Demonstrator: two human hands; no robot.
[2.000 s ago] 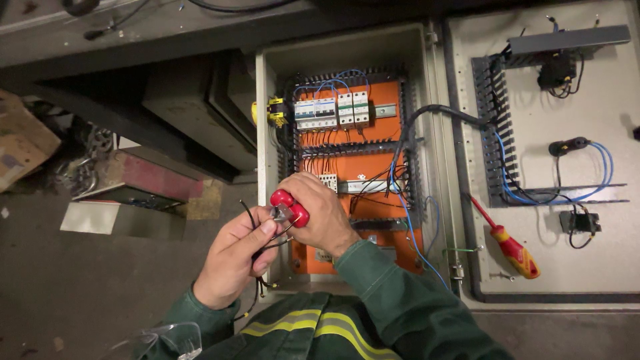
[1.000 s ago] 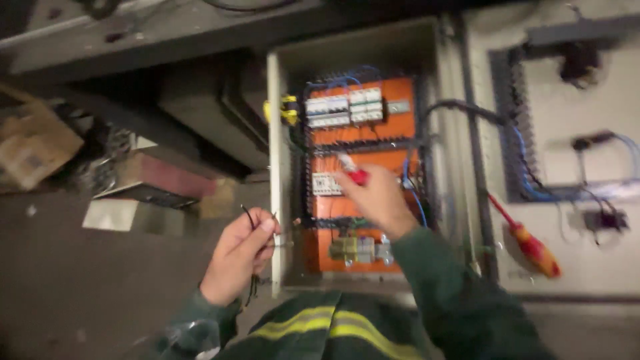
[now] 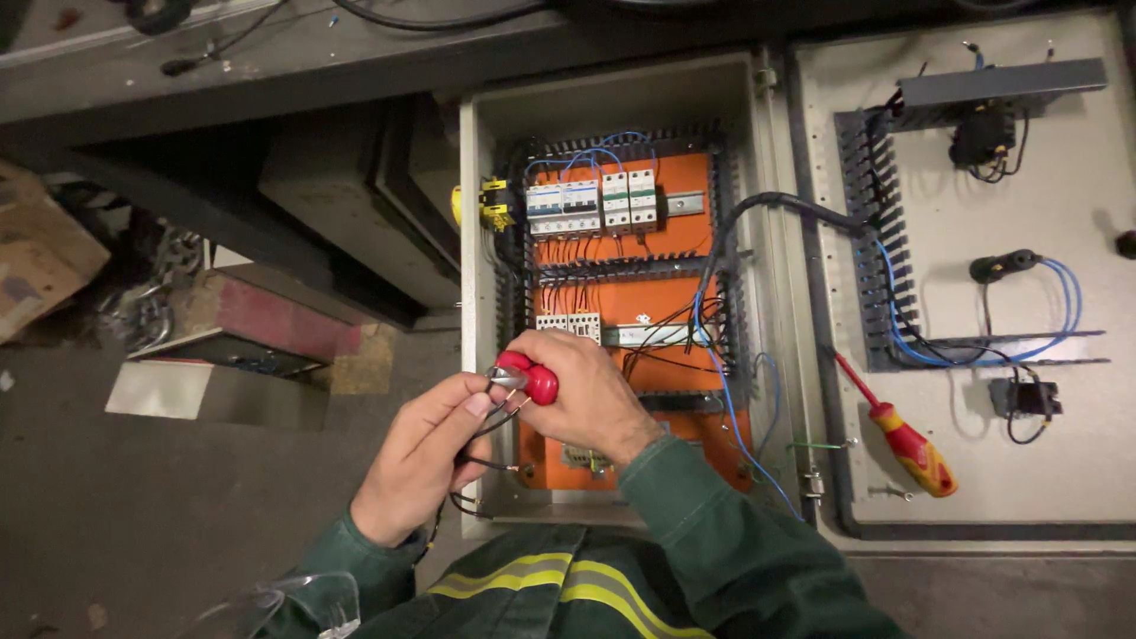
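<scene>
My right hand (image 3: 590, 390) is closed around red-handled pliers (image 3: 524, 377), whose metal jaws meet a black wire at my left fingertips. Several black wires (image 3: 486, 461) with bare or ferruled ends are pinched in my left hand (image 3: 426, 453) and hang below it. Both hands are over the lower left part of an open electrical enclosure (image 3: 472, 266). Its orange mounting plate (image 3: 612, 297) carries circuit breakers (image 3: 590, 202) above and contactors (image 3: 568, 328) just beyond my right hand. Exactly where the jaws touch the wire is partly hidden.
On the opened enclosure door (image 3: 932, 461) at the right lies a red and yellow screwdriver (image 3: 905, 444), beside slotted wire duct (image 3: 874, 240) and blue wires. A black cable bundle (image 3: 754, 200) bridges door and enclosure. Boxes (image 3: 257, 328) stand on the floor at left; clear safety glasses (image 3: 328, 595) hang at bottom left.
A second ago my right hand was over the middle of the enclosure with the pliers, apart from my left hand. It has come back left and down, and the pliers are again at the wires.
</scene>
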